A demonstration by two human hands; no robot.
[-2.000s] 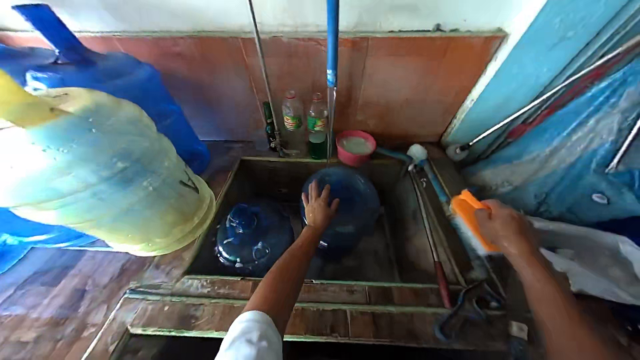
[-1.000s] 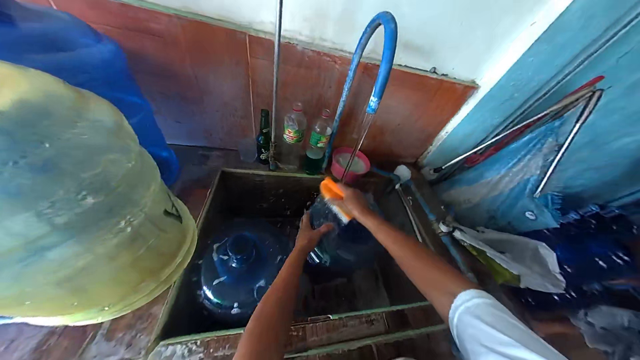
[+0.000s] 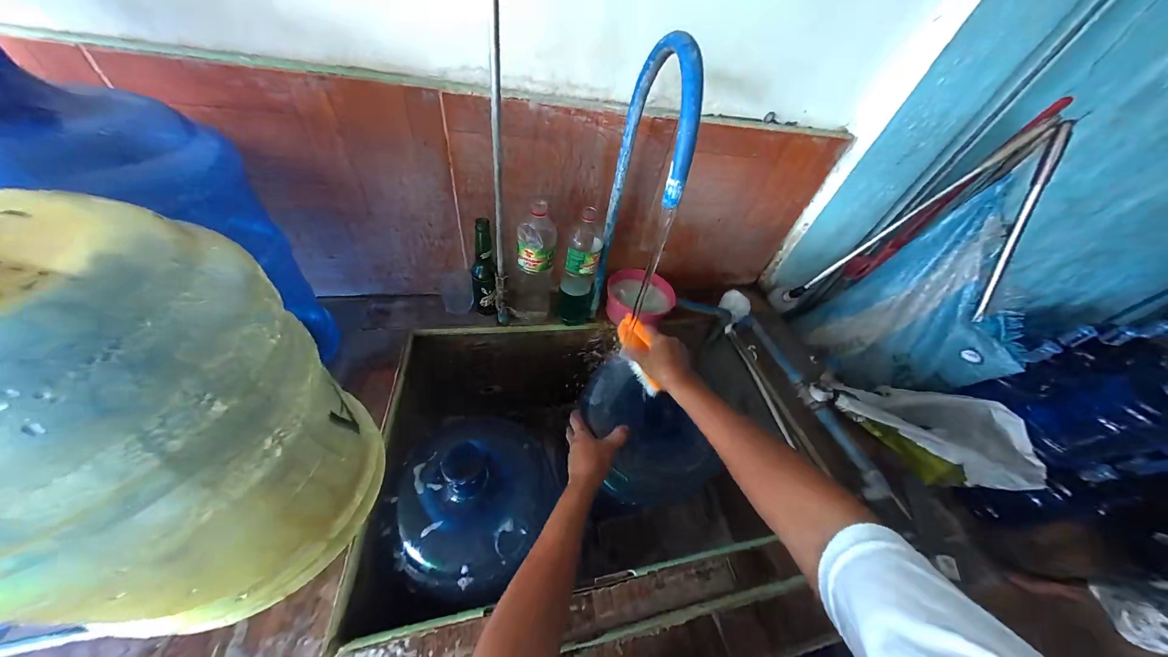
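My right hand (image 3: 664,358) grips an orange scrub brush (image 3: 636,334) with white bristles, held against the upper part of a blue water jug (image 3: 652,447) in the sink. My left hand (image 3: 591,449) rests on that jug's left side with the thumb spread. Water runs from a blue curved pipe (image 3: 684,119) down onto the brush and splashes. A second blue jug (image 3: 464,520) stands to the left in the same sink (image 3: 406,365), its neck up and white flecks on its surface.
A large yellowish jug (image 3: 182,429) looms at the left. Behind the sink stand a green glass bottle (image 3: 484,265), two plastic bottles (image 3: 537,246) (image 3: 580,265) and a pink bowl (image 3: 671,297). A grey pipe (image 3: 821,411) runs along the right, near more blue jugs (image 3: 1095,401).
My right hand has moved left from beyond the sink's right side to the jug, bringing the brush. Water now runs from the blue pipe. The view has shifted.
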